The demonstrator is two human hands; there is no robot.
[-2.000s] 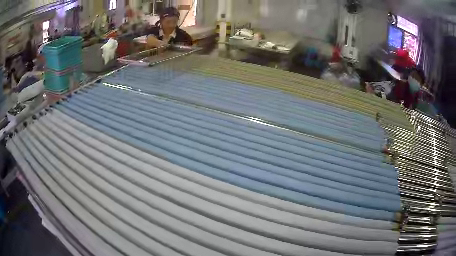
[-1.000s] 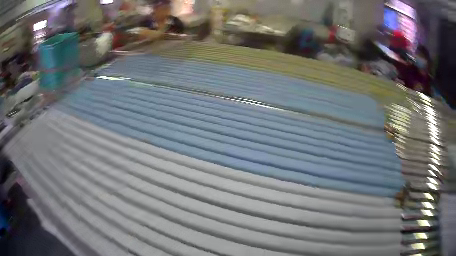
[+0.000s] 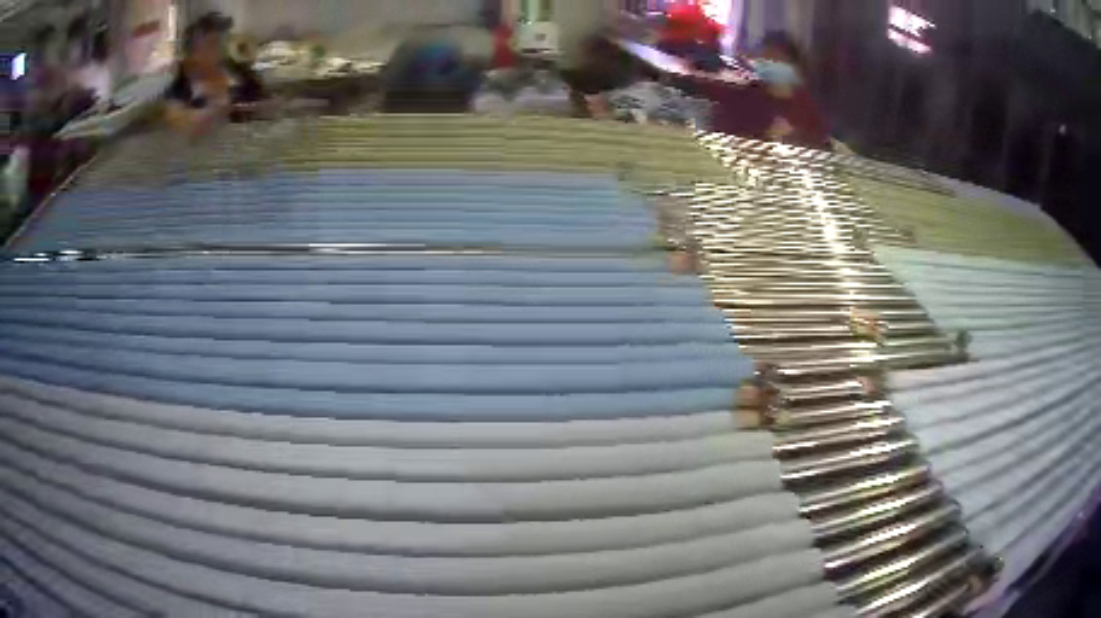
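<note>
Neither of my hands is in the picture. White fabric sleeves (image 3: 398, 483) lie side by side nearest me. Blue sleeves (image 3: 362, 314) lie behind them, crossed lengthwise by one bare shiny tube (image 3: 350, 249). Olive sleeves (image 3: 471, 145) lie at the far side. Shiny metal tubes (image 3: 833, 423) show bare in a band right of centre. Small brownish lumps (image 3: 756, 401) sit where the sleeves end. Pale sleeves (image 3: 1014, 362) lie right of the bare tubes, with more olive sleeves (image 3: 966, 205) behind them.
A person (image 3: 211, 79) is beyond the far left of the rack. Another person in dark red with a mask (image 3: 773, 97) is beyond the bare tubes. A surface with whitish items (image 3: 314, 60) stands behind. The background is blurred.
The view has turned to the right. The teal baskets and the rack's left end have left the picture. More bare tubes and the pale sleeves at right have come into view.
</note>
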